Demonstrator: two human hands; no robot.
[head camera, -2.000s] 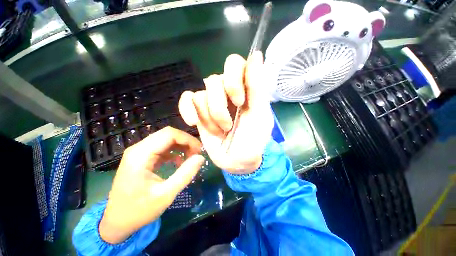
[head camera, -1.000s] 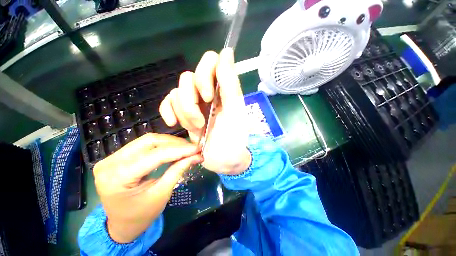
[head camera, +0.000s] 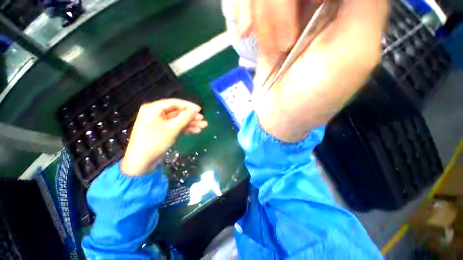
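My right hand is large and blurred near the camera, cut off by the top edge. It is closed around the slim metal tweezers, which point down towards the wrist. My left hand is over the bench, its fingers curled towards the thumb; whether a small part is between them cannot be seen. Below it lies a loose pile of small dark components. The blue parts bin, with small white parts inside, stands between the hands, partly hidden by my right hand and sleeve.
The black blister tray with filled pockets lies behind my left hand. Blue backing strips lie at the left. Black tray stacks stand at the right. A white part of the fan shows behind my right hand.
My hands have moved apart. My right hand has come up, right and nearer the camera with the tweezers. The view has shifted, showing more of the blue bin and component pile.
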